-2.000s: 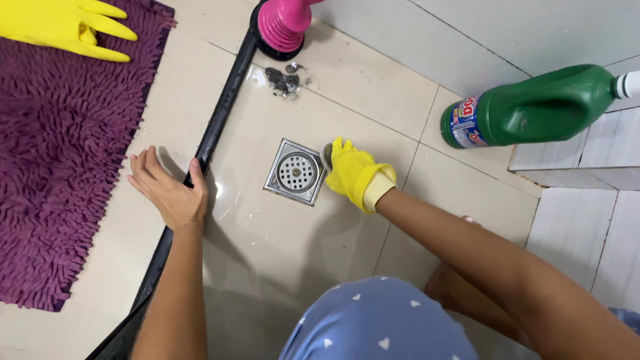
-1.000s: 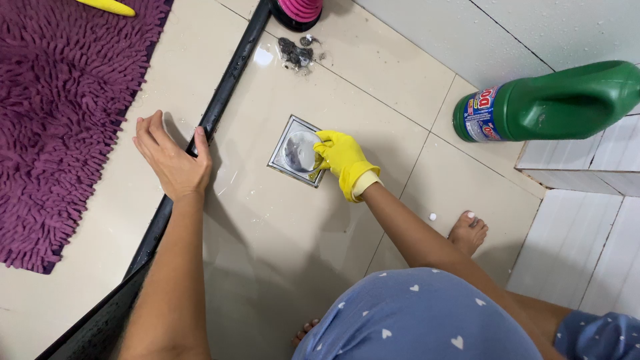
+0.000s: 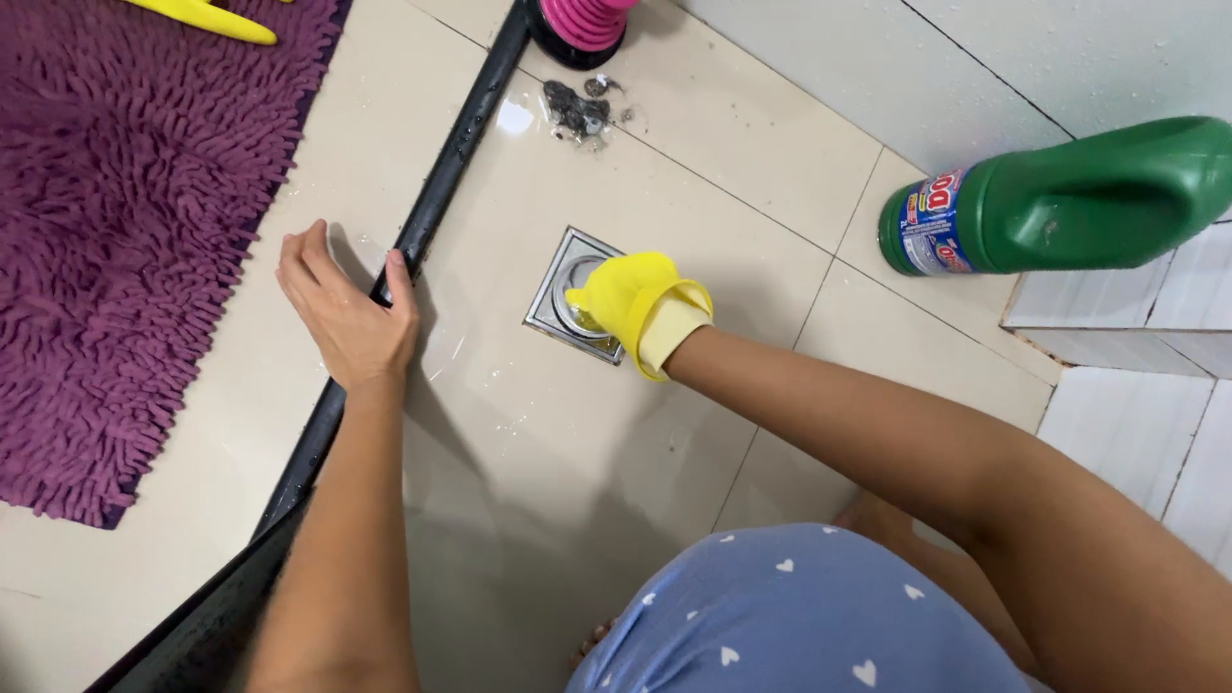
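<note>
My right hand (image 3: 630, 298), in a yellow rubber glove, is at the square metal floor drain (image 3: 568, 236). Its fingers are bent over a round light-coloured piece (image 3: 573, 298) within the frame; the glove hides part of it, and whether the fingers grip it does not show. Bare, my left hand (image 3: 351, 308) rests across the black threshold strip (image 3: 448, 183), thumb on the strip and fingers spread over the floor tile, holding nothing. A clump of dark wet debris (image 3: 577, 108) lies above the drain on the tile.
A green plastic jug (image 3: 1088, 207) lies at the right by the tiled step (image 3: 1097, 289). A pink and black plunger (image 3: 582, 29) stands at the top beside the strip. The purple shaggy mat (image 3: 125, 221) is at the left, with another yellow glove (image 3: 217, 17) on it.
Two seconds ago my right hand was at the drain's right edge and the perforated grate showed; now the hand is over the drain and a round piece covers its middle. My left hand stays on the strip.
</note>
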